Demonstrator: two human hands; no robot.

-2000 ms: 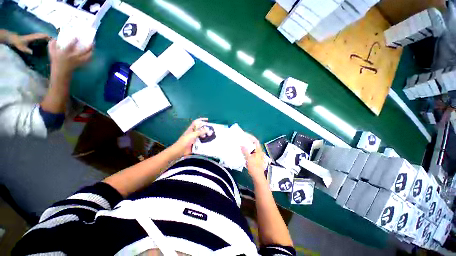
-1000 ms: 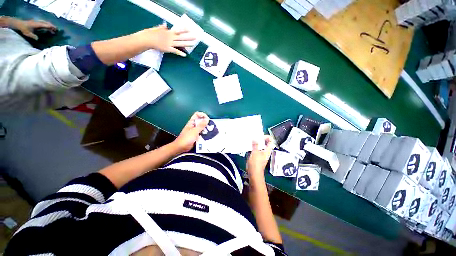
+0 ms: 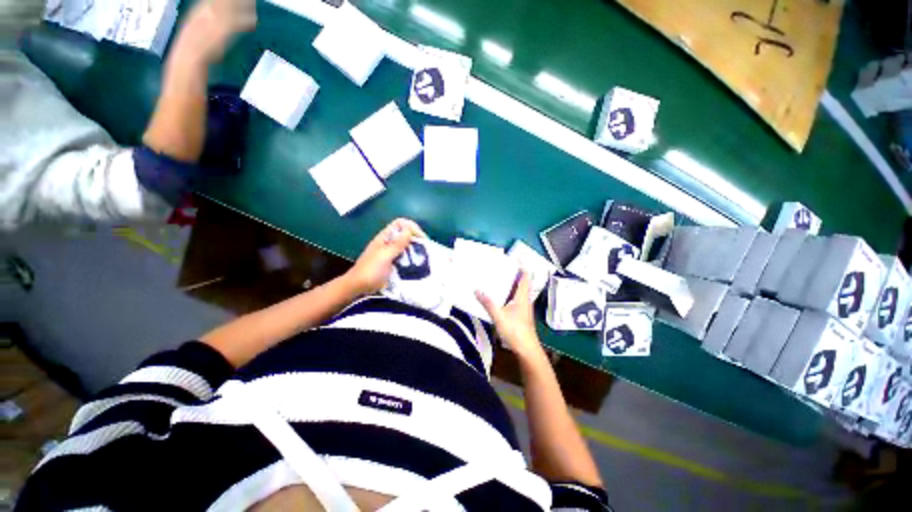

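Note:
My left hand holds a white printed box sleeve with a black round picture, low over the near table edge. My right hand holds a plain white box against the sleeve's right end. Whether the box is partly inside the sleeve cannot be told. Another white piece shows just beyond my right fingers; whether I hold it is unclear. Both hands are bare.
Plain white boxes and a sleeved box lie on the green table ahead. Stacked boxes and open dark-lined boxes are at right. One sleeved box is on the belt. A neighbour's arm reaches in at left.
The wide flat sleeve in my hands is now shorter, with a white box at its right end. The neighbour's arm has drawn back left, and the plain boxes ahead are rearranged.

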